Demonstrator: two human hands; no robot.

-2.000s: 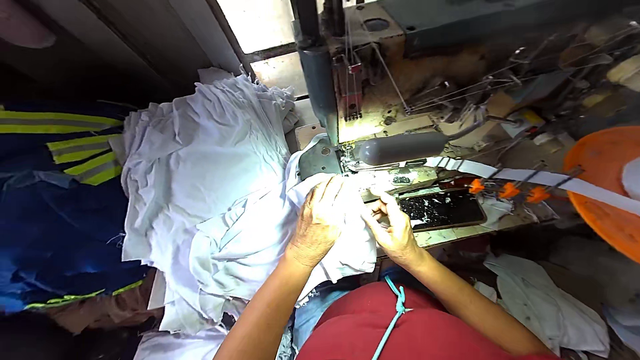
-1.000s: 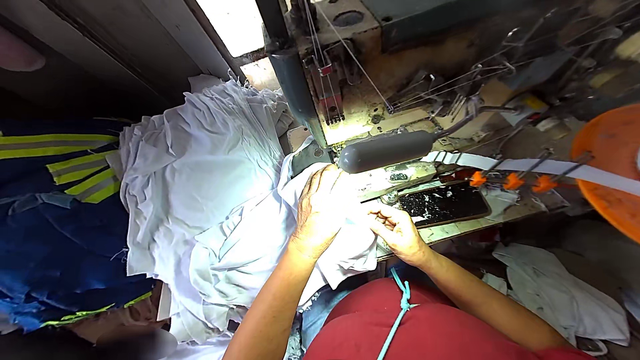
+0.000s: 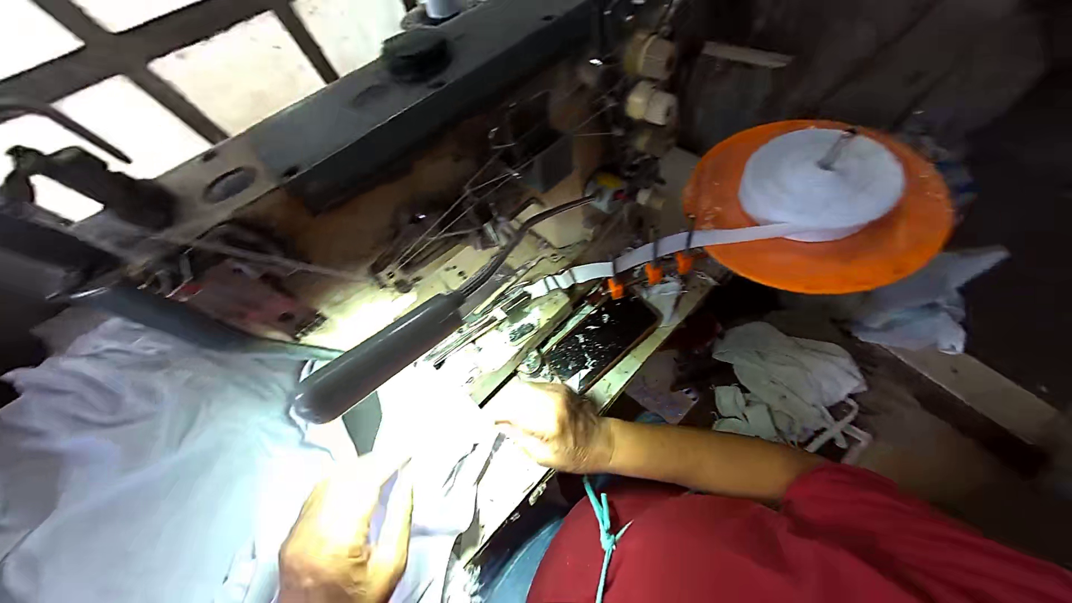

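White fabric [image 3: 159,469] spreads over the left side and under the bright lamp of a sewing machine [image 3: 352,117]. On that fabric lies my left hand [image 3: 347,528], thumb and fingers apart. My right hand [image 3: 557,425] is at the right edge of the cloth with its fingers curled; glare hides whether they pinch it. Between the hands and the machine body is a dark cylindrical lamp [image 3: 381,356]. A white tape [image 3: 636,254] runs from a roll [image 3: 821,184] on an orange disc [image 3: 913,226] through orange clips to the machine bed. The needle area is hidden.
A window with dark bars [image 3: 234,75] is behind the machine at upper left. Thread guides and taut threads cross the middle. Crumpled pale cloths [image 3: 787,377] lie low on the right, beside a wooden beam [image 3: 971,385]. A black tray [image 3: 599,343] is set by the bed.
The view has swung far to the right, bringing the whole tape roll into sight. My left hand has come away from beside the right hand, its thumb now apart from its fingers.
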